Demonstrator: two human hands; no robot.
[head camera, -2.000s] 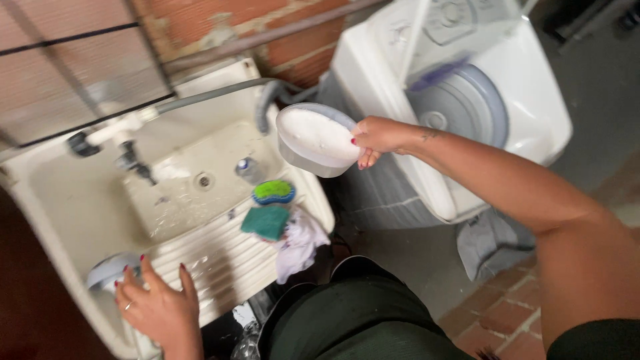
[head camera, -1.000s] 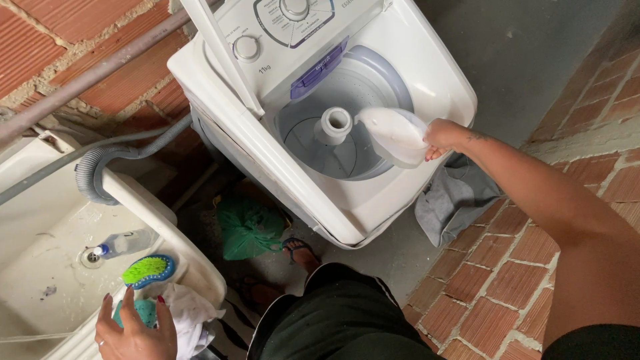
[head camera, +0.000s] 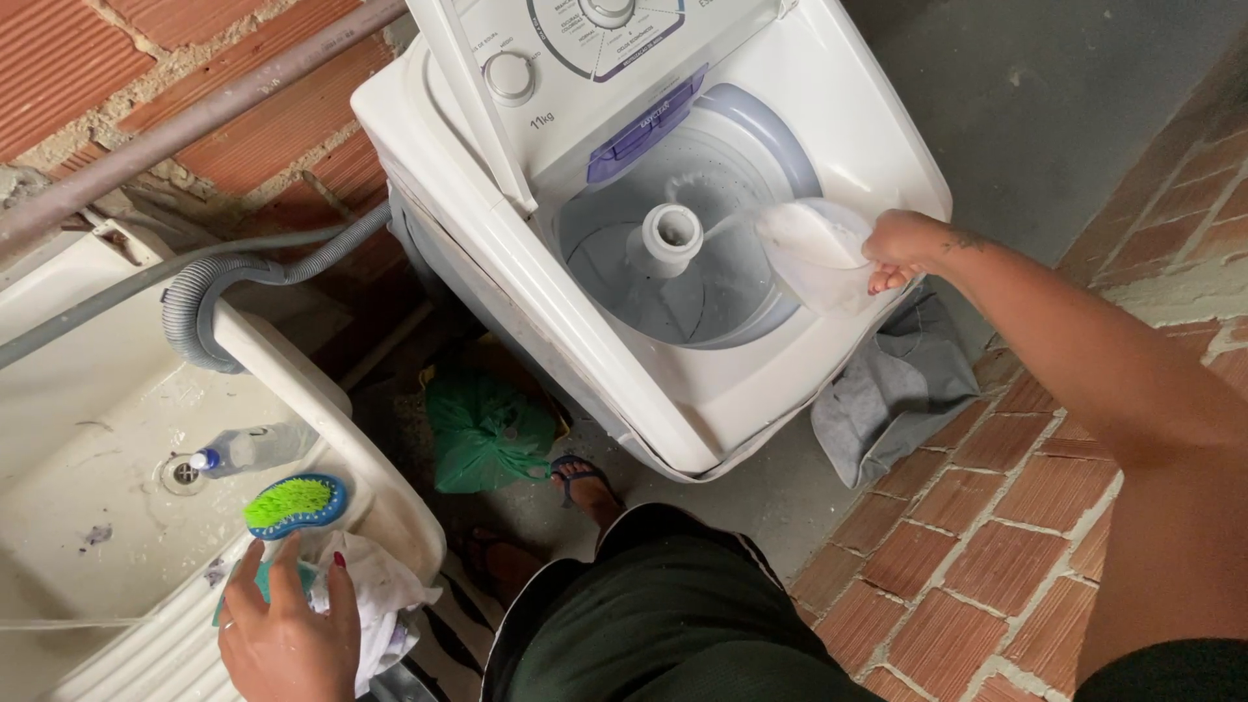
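Observation:
My right hand (head camera: 902, 252) grips the rim of a whitish plastic container (head camera: 819, 255), tilted over the open tub (head camera: 721, 283) of a top-loading washing machine (head camera: 575, 292). White powder lies inside the container, and a thin whitish stream or dust leaves its lip towards the agitator (head camera: 673, 234). My left hand (head camera: 290, 624) is spread above the ribbed washboard of the laundry sink, over a green sponge or cloth (head camera: 263, 583) and a white cloth (head camera: 375, 595); whether it touches them cannot be told. Just beyond its fingers lies a blue brush with green bristles (head camera: 295, 505).
A clear plastic bottle (head camera: 255, 448) lies near the drain of the sink (head camera: 390, 497). A grey corrugated hose (head camera: 200, 307) hooks over its rim. Between sink and machine sits a green plastic bag (head camera: 487, 424) on the floor. Grey fabric (head camera: 892, 390) hangs beside the machine, near a brick wall (head camera: 985, 546).
The container in my right hand went from beside the sink to over the machine's tub and is now tilted. My left hand has left the sink's near left edge. The view has swung right.

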